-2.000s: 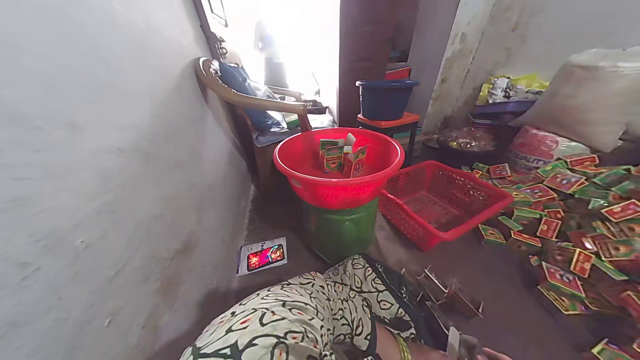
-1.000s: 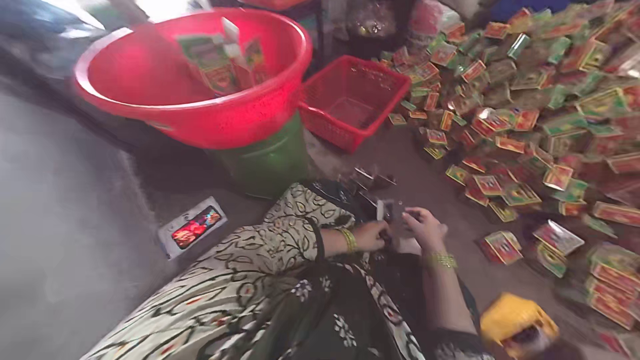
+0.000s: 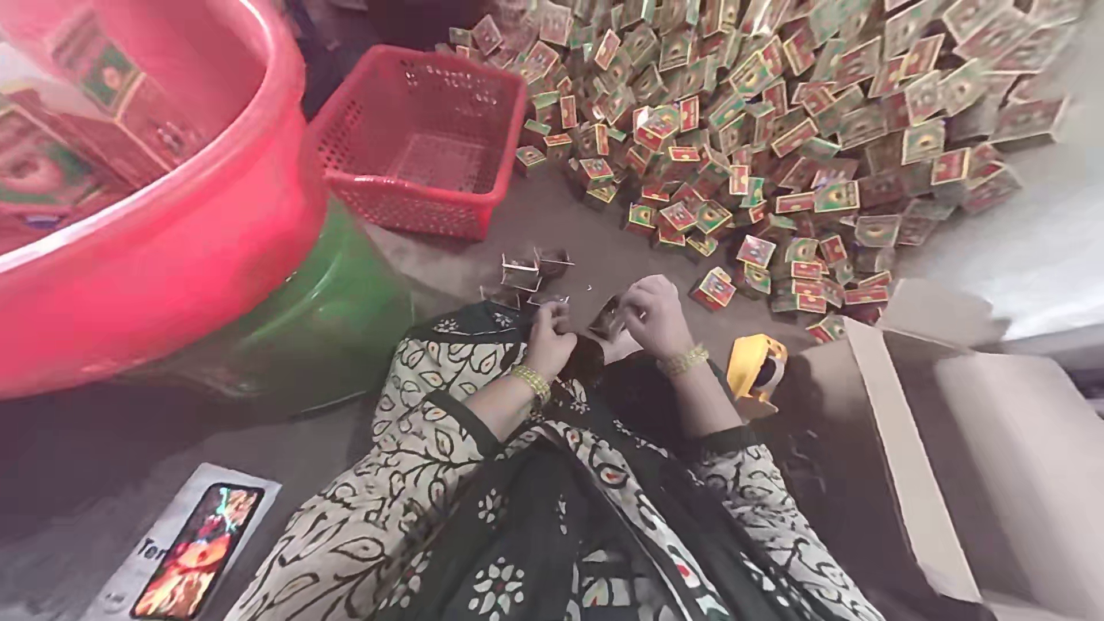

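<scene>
My left hand [image 3: 550, 341] is over my lap, its fingertips beside a few small dark open box pieces [image 3: 521, 272] on the floor. Whether it holds one of them is not clear. My right hand [image 3: 655, 317] has its fingers closed on the edge of a small dark cardboard piece [image 3: 609, 317], which tilts toward the left hand. A pale flat area shows below that piece. Bangles circle both wrists. Past the right hand a small red and green box [image 3: 714, 289] rests on the floor.
A large heap of small printed boxes [image 3: 742, 129] spreads ahead and right. A red perforated basket [image 3: 496, 203] stands ahead; a red tub [image 3: 285, 198] on a green container [image 3: 366, 302] is left. At right are a yellow tape dispenser [image 3: 749, 366] and an open carton [image 3: 906, 466]; a phone box [image 3: 203, 543] lies lower left.
The view has swung down and right, bringing the carton into sight. My hands were close together around a small piece a second ago; now they are apart.
</scene>
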